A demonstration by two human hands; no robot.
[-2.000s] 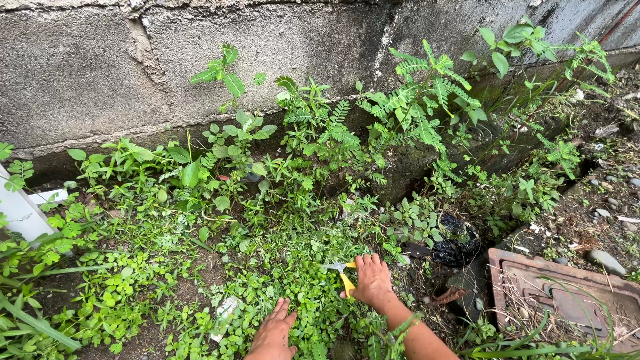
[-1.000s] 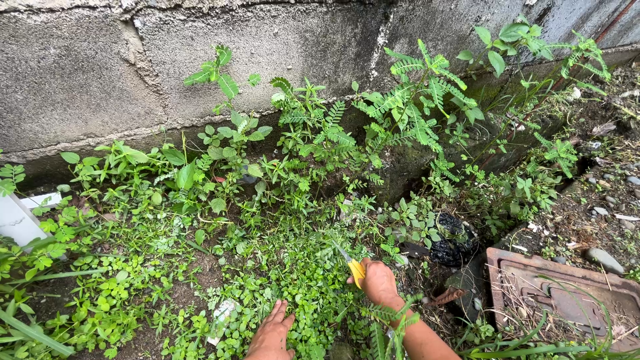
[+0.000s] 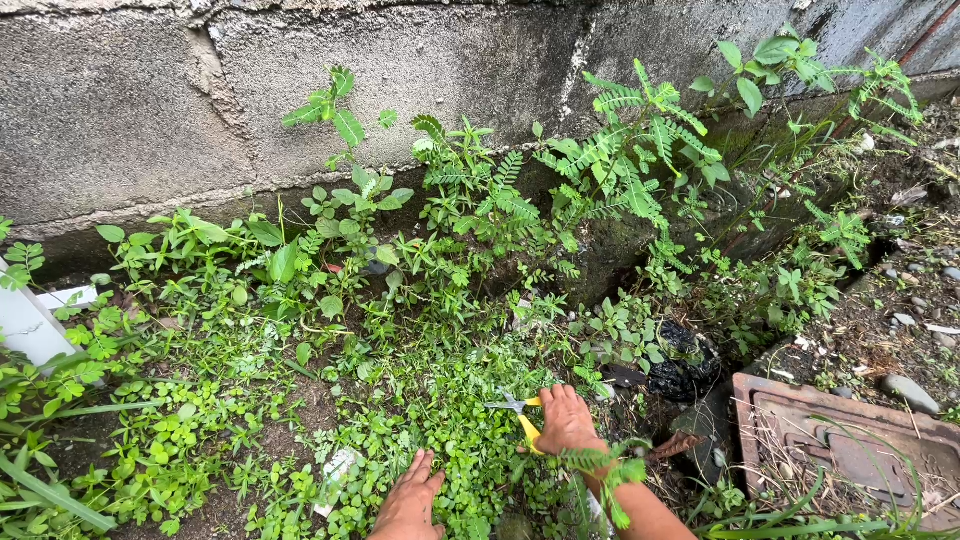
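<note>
Yellow-handled scissors are in my right hand, their blades parted and pointing left over the low green weeds. My left hand rests palm down on the weeds at the bottom centre, fingers apart, holding nothing. A leafy sprig crosses over my right wrist. Taller weeds with feathery leaves grow along the foot of the wall. Some of my right fingers are hidden behind the hand and the handles.
A concrete block wall runs along the back. At right lie a rusty rectangular cover, a grey stone and black plastic by a narrow gap. White boards stand at far left; a pale scrap lies among the weeds.
The scissors' blades, close together one second ago, are now parted, and the scissors have turned to point left. My left hand has stayed in about the same place.
</note>
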